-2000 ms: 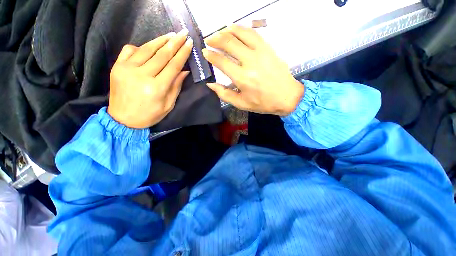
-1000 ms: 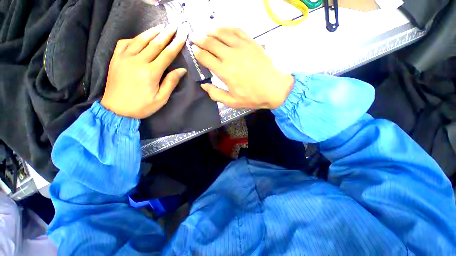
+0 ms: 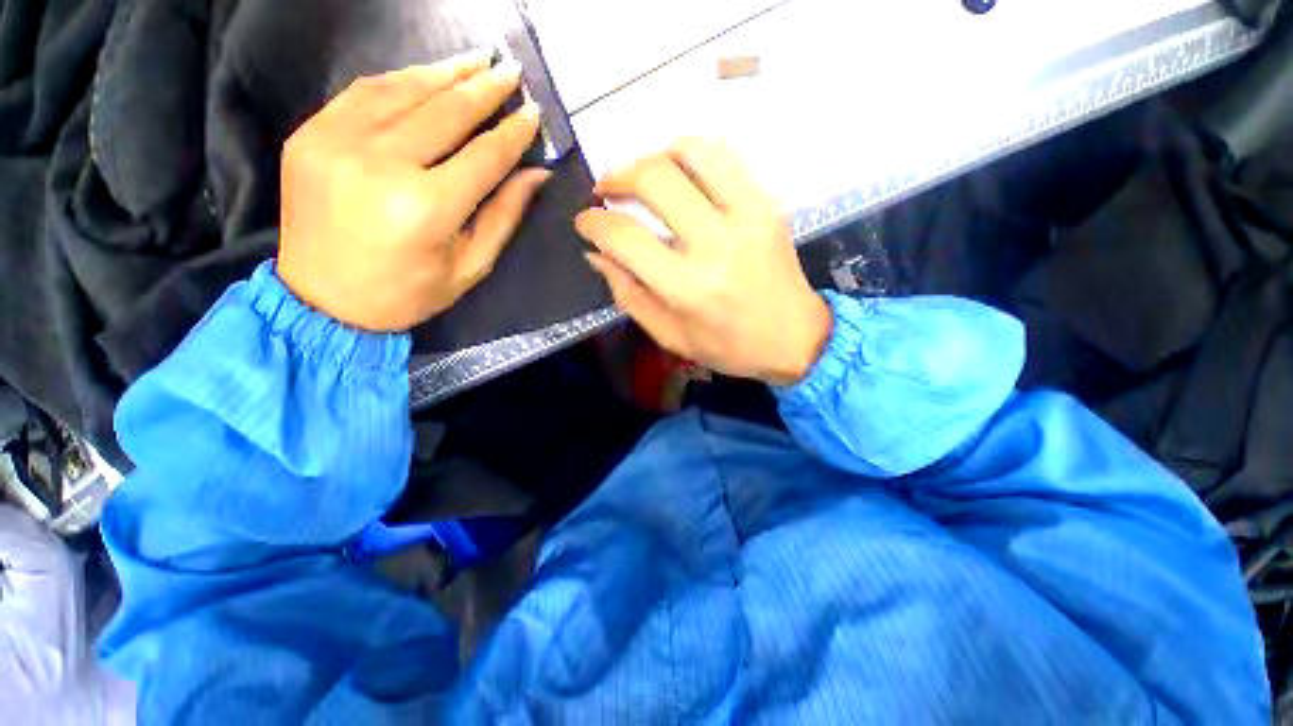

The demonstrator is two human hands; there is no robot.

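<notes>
A charcoal-black garment panel (image 3: 528,265) lies on the white table under my left hand (image 3: 404,199). The dark zip tape (image 3: 557,131) runs down the panel's right edge, its lower end just right of my left fingertips. My left hand lies flat on the panel with its fingertips on the zip and its thumb apart, gripping nothing. My right hand (image 3: 709,263) is right of the zip end and off the zip. Its fingers hold a small white flat piece, likely tailor's chalk (image 3: 638,216). The curled fingers partly hide the chalk.
A small brown rectangle (image 3: 737,67) lies on the white table (image 3: 879,114). A ruler strip (image 3: 1021,121) runs along the table's front edge. More dark fabric bunches at the left (image 3: 156,185), and a dark heap (image 3: 1120,270) is off the table at the right.
My right hand has moved down and away from the zip, and the white piece now shows in its fingers. My left hand stays on the panel. The scissors and snips have left the view.
</notes>
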